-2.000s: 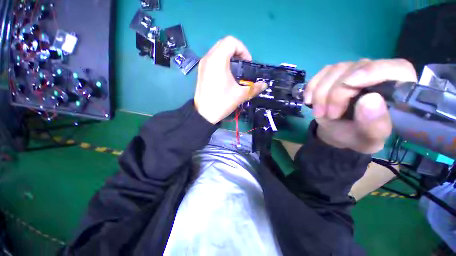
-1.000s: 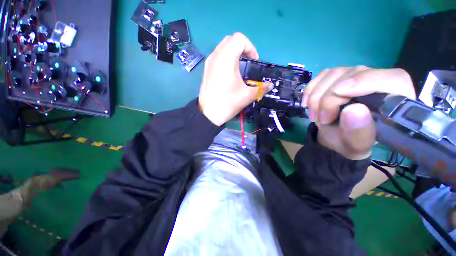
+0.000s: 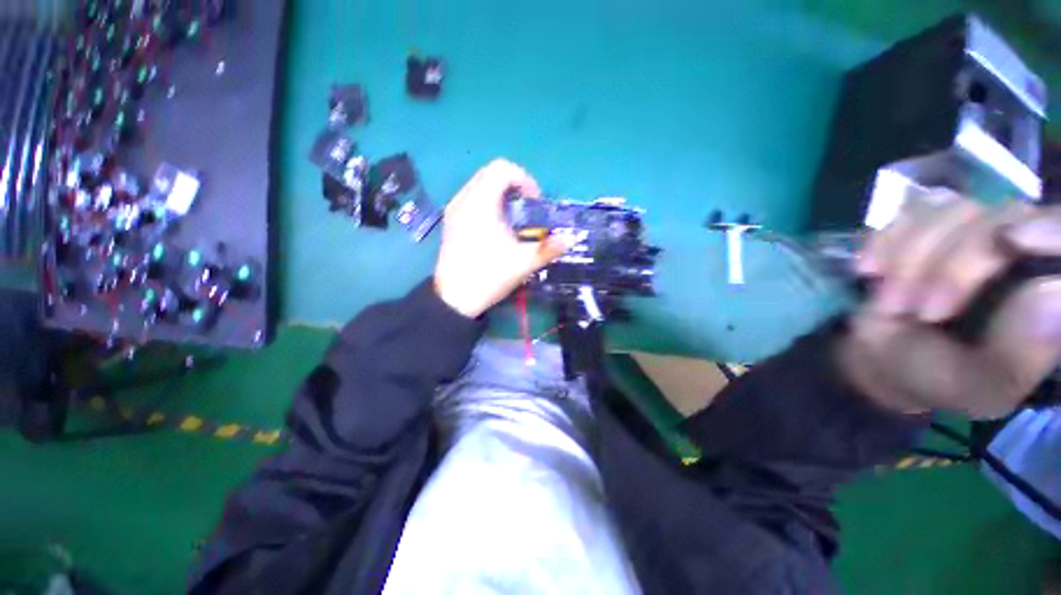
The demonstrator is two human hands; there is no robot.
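My left hand [image 3: 489, 242] grips the left end of the black housing [image 3: 605, 246] over the green mat, thumb on its top near an orange bit. A thin red wire [image 3: 525, 325] hangs from the housing towards me. My right hand [image 3: 960, 296] is blurred at the right, closed around the electric screwdriver [image 3: 1030, 277], whose body is mostly hidden by the hand and cut off by the picture's edge. A thin, blurred shaft [image 3: 824, 246] points left from this hand, away from the housing.
The dark parts tray [image 3: 221, 116] with many small motors stands left. Several square black plates [image 3: 387, 192] lie left of the housing. A T-shaped part [image 3: 735, 250] lies right of it. The black screw feeder [image 3: 902, 122] with a pale front stands at the right. A person's blue sleeve [image 3: 1030, 459] shows lower right.
My right hand has moved right with the screwdriver, away from the housing to near the feeder. The camera view has shifted, showing the feeder and T-shaped part. My left hand still holds the housing.
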